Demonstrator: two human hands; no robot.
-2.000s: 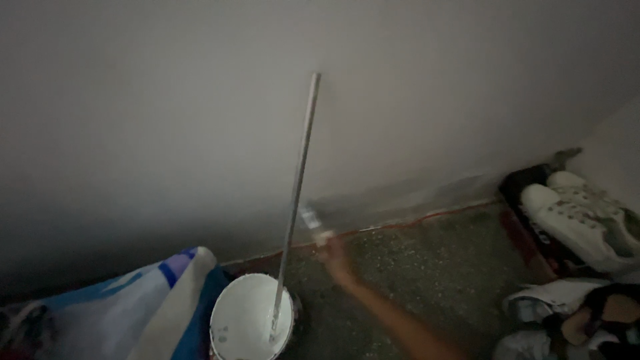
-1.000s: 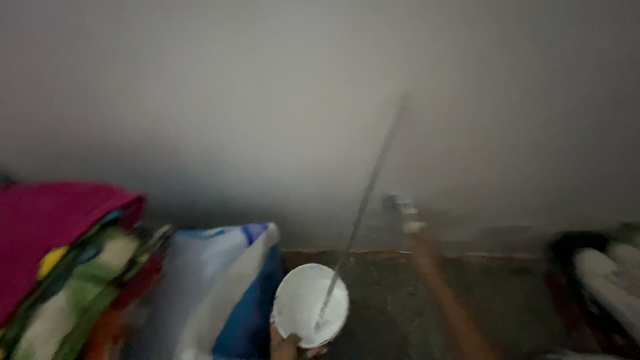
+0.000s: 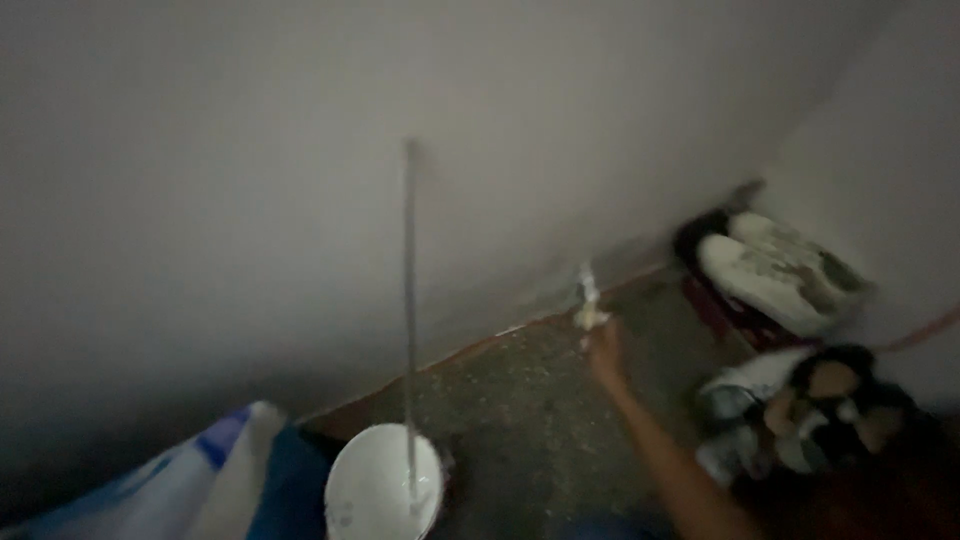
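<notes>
My right hand [image 3: 604,352] is closed around the handle of a paintbrush [image 3: 589,292], whose pale, wet-looking bristles are at the foot of the grey wall [image 3: 480,150], just above the floor edge. Blur hides the exact contact. Left of the hand, a white bucket [image 3: 367,480] stands at the bottom of the view, with white liquid, probably paint, inside. A long thin stick [image 3: 409,262] rises out of it, nearly upright in front of the wall. My left hand does not show.
White sneakers [image 3: 780,277] rest on a dark red shoe box in the right corner. More footwear [image 3: 810,412] lies in front of them. A blue and white cloth [image 3: 217,480] is at lower left. The speckled floor [image 3: 525,427] runs between bucket and shoes.
The left hand, at the bucket's rim one second ago, has left the view. My right hand has moved with the brush along the wall's foot toward the shoes. The view has swung right.
</notes>
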